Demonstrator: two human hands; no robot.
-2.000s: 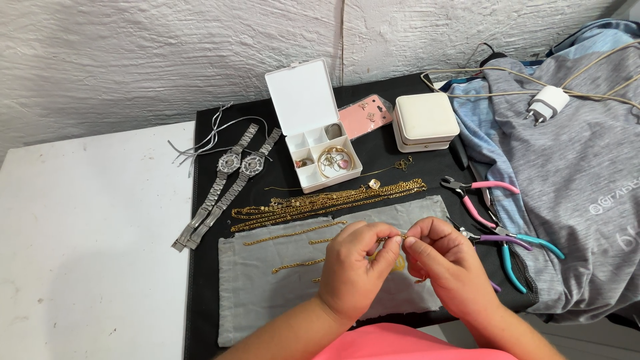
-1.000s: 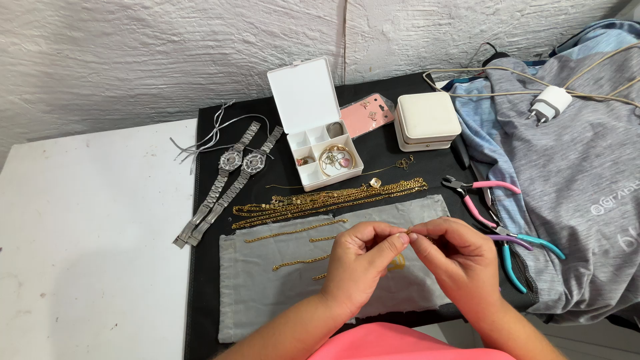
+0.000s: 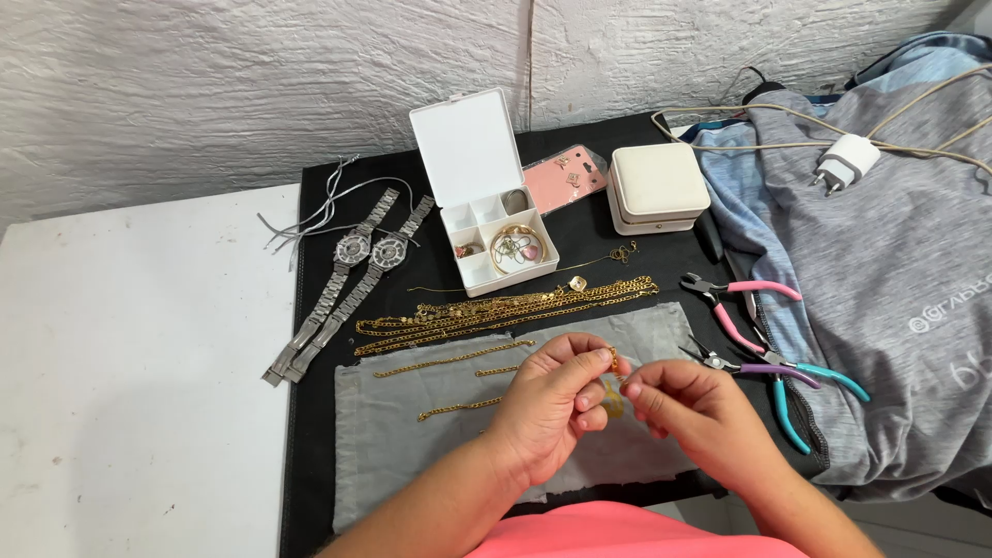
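A short piece of gold-coloured chain is pinched between the thumb and fingers of my left hand. Close by on the right, my right hand pinches a small gold-coloured piece at the chain's lower end; its exact shape is too small to tell. Both hands are above the grey cloth, where several cut lengths of gold chain lie, partly behind my left hand. Something yellow shows on the cloth between my hands. Longer gold chains stretch across the black mat just beyond the cloth.
An open white compartment box holds jewellery, with a pink earring card and a closed cream case beside it. Two metal watches lie left. Pink-handled cutters, purple- and teal-handled pliers, a grey shirt and a charger are right.
My hands, whose fingertips met a second ago, have drawn slightly apart. The piece of gold chain now shows upright at the left fingertips.
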